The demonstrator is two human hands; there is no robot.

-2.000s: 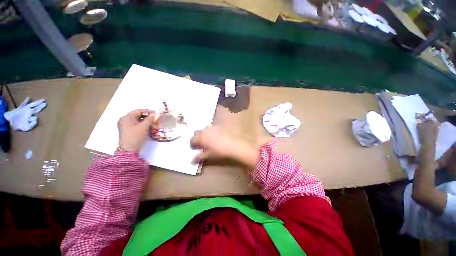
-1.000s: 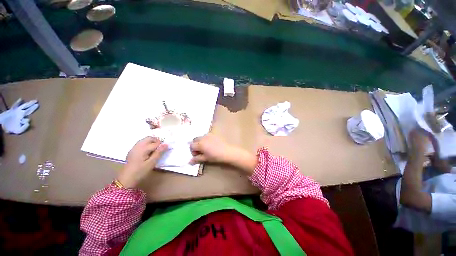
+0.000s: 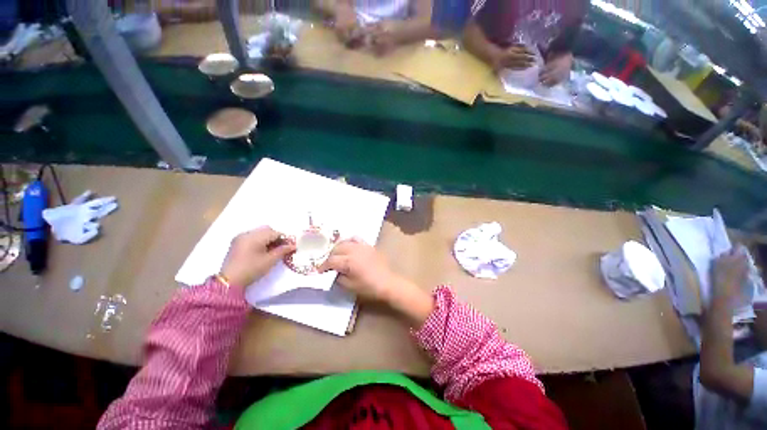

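Observation:
A shiny gold-coloured metal piece (image 3: 312, 246) with thin posts sticking up lies on the stack of white wrapping paper (image 3: 252, 199) in front of me. The near edge of the top sheet is lifted and folded towards the piece. My left hand (image 3: 259, 256) holds the left side of the piece or the paper at it. My right hand (image 3: 355, 264) has its fingers on the paper at the piece's right near side. Which part each fingertip grips is too small to tell.
A crumpled white bundle (image 3: 484, 250) and a round wrapped bundle (image 3: 632, 270) lie to the right, near a neighbour's arm (image 3: 725, 327). A small white block (image 3: 404, 197), blue tool (image 3: 34, 220) and white gloves (image 3: 80, 217) are on the bench. Gold pieces ride the green conveyor (image 3: 336, 126); people work beyond.
The view has tilted up, showing more of the far side. My hands have moved up from the paper's near edge to the metal piece, bringing the sheet's near edge towards it.

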